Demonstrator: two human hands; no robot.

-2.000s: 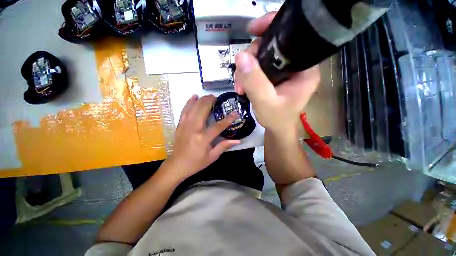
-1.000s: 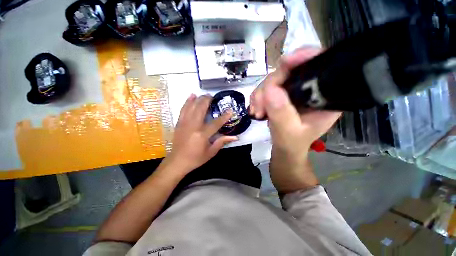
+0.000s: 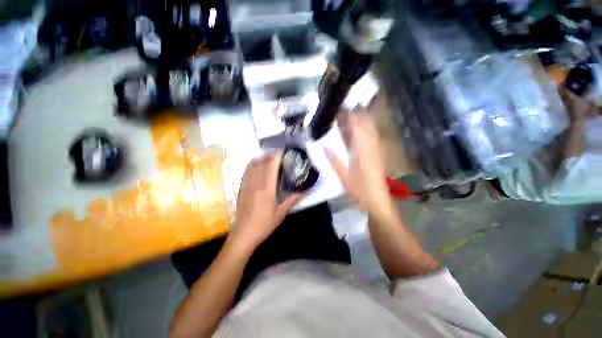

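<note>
The frame is blurred. A round black housing (image 3: 298, 169) with a board inside sits on the white sheet (image 3: 323, 190) in front of me. My left hand (image 3: 263, 191) grips its left side, fingers behind and thumb at the near edge. The black electric screwdriver (image 3: 338, 86) stands roughly upright beyond the housing, its lower end near the screw feeder. My right hand (image 3: 360, 158) is right of the housing and below the screwdriver, fingers spread, apart from both as far as the blur shows.
Black units (image 3: 135, 92) stand in a row at back left, and a single one (image 3: 96, 156) nearer. The white screw feeder (image 3: 280, 96) is behind the housing. A red-handled tool (image 3: 397, 188) lies at the right edge. Plastic trays (image 3: 501, 105) and another person's arm (image 3: 575, 132) are at right.
The view has shifted, showing more of the bench's far side. My right hand has let go of the screwdriver, which now stands upright near the feeder. My left hand still holds the housing.
</note>
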